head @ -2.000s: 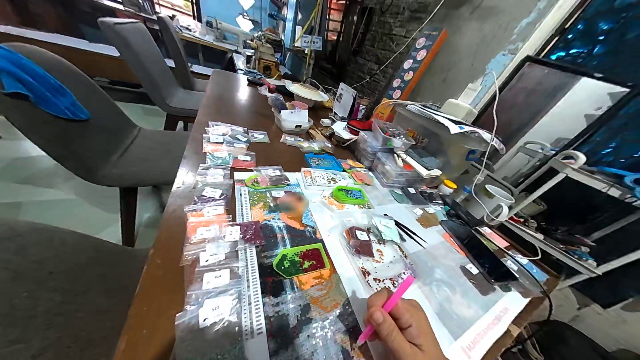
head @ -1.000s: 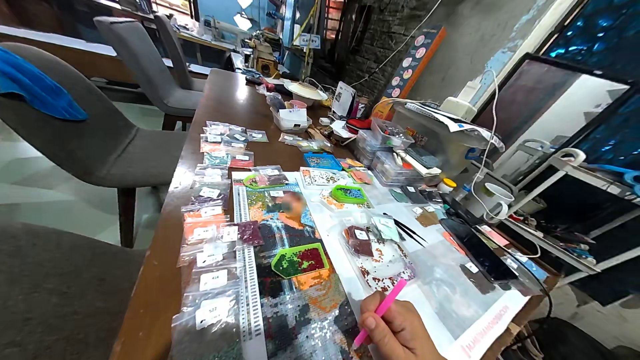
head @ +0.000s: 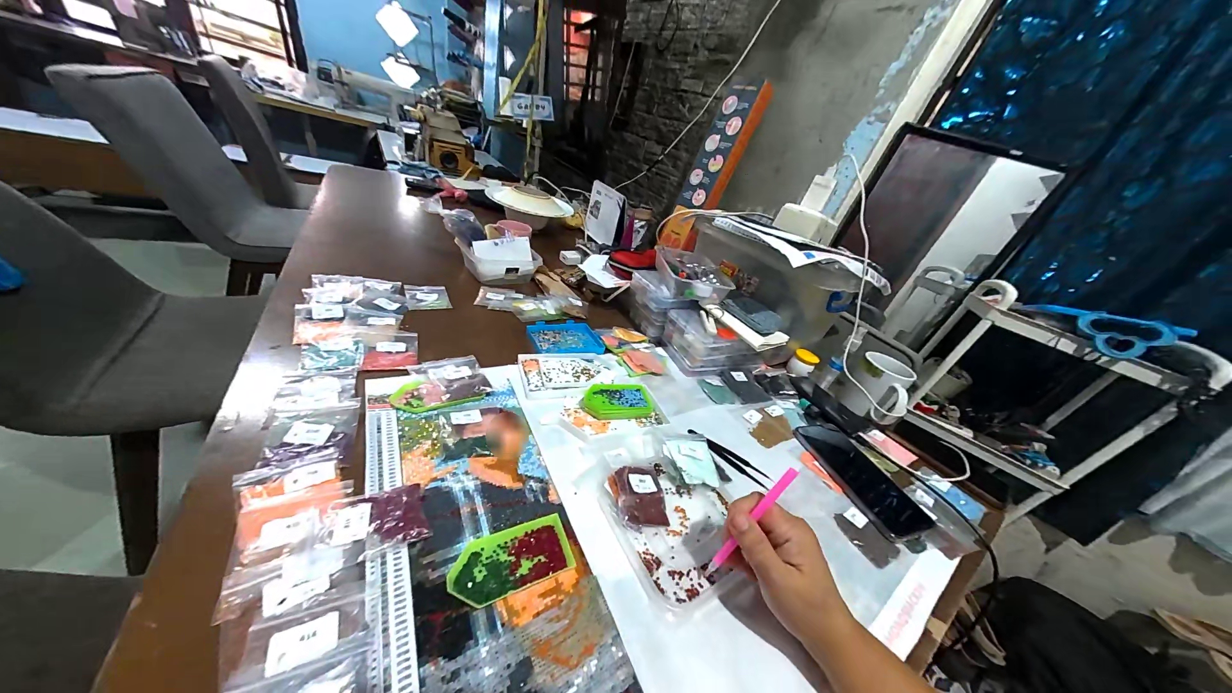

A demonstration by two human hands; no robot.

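My right hand [head: 775,558] holds a pink diamond-painting pen [head: 756,518], its tip down among dark red beads in a clear plastic tray [head: 664,608]. A bag of brown-red beads [head: 640,496] and a bag of pale green ones [head: 693,462] lie in that tray. To its left, a lime green tray [head: 512,560] with green and dark red beads rests on the partly beaded diamond-painting canvas [head: 472,645]. Beyond are a green tray of blue beads [head: 617,401] and a white tray of mixed beads [head: 566,373]. My left hand is out of view.
Small labelled bead bags [head: 298,529] line the table's left side. Black tweezers [head: 731,456] lie behind the clear tray. A smartphone [head: 861,481], a white mug [head: 878,385] and stacked plastic boxes [head: 707,337] stand or lie to the right. Grey chairs [head: 173,337] border the left edge.
My right hand has moved from the canvas's lower edge to the clear tray, still holding the pink pen. The view has tilted or shifted a little.
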